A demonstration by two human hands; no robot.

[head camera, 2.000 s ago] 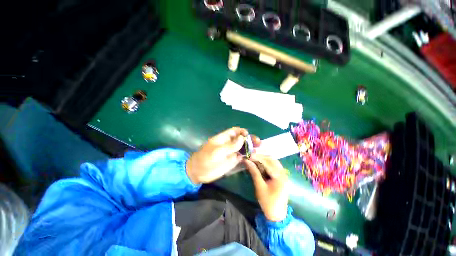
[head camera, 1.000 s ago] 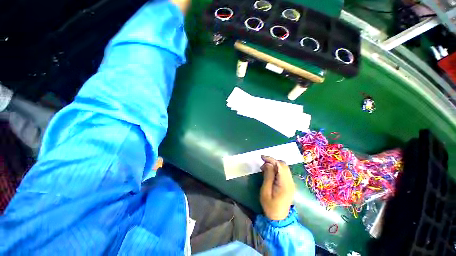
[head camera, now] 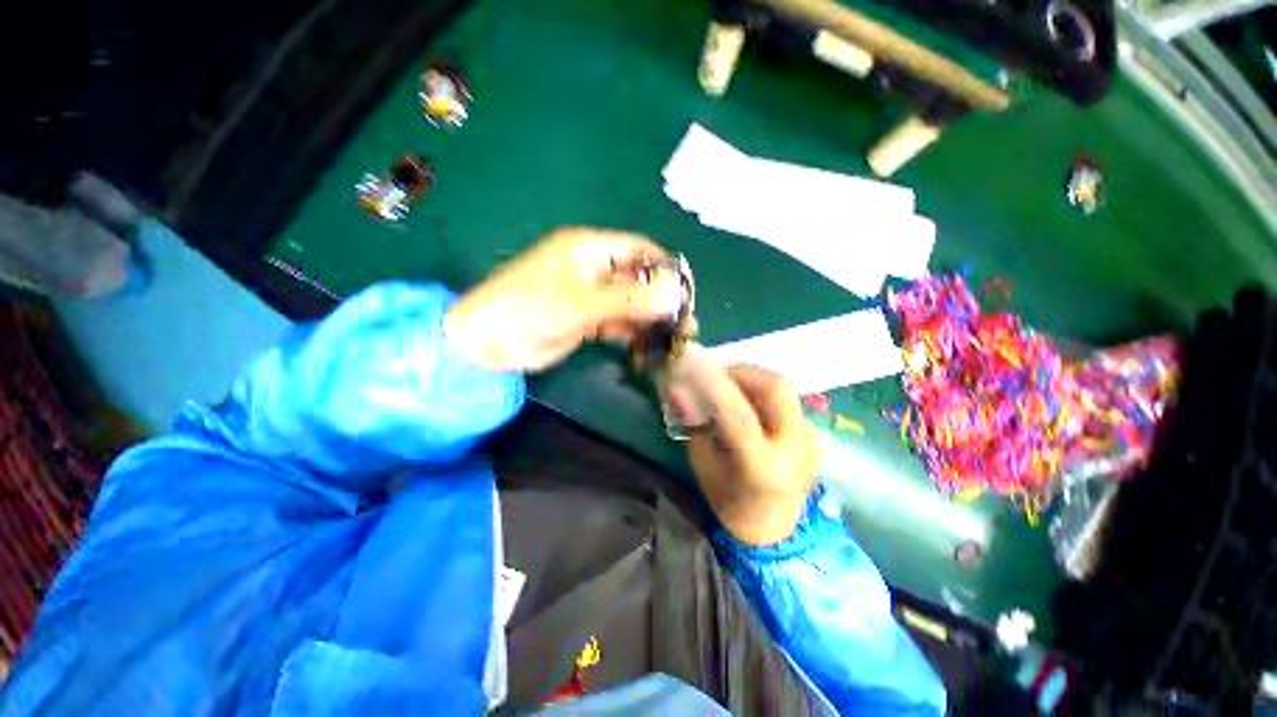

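Observation:
My left hand holds a small round unit with a silver rim, tilted on edge and partly hidden by the fingers. My right hand is just below and right of it, fingers bent, fingertips close to the unit's lower side. A thin shiny edge shows by the right fingertips; blur hides what it is. A white strip lies behind my right hand. More white strips are fanned out farther back. A tangled heap of coloured rubber bands lies to the right.
A tan stand with cream legs supports a black tray at the top. Loose units lie upper left, another at right. Black trays stand at right, and a dark ribbed mass at left. Red and yellow bits lie on my lap.
My left hand has come back from the upper left and now holds a unit. My right hand has moved from the near strip to beside the unit. The view has shifted, cutting off most of the tray.

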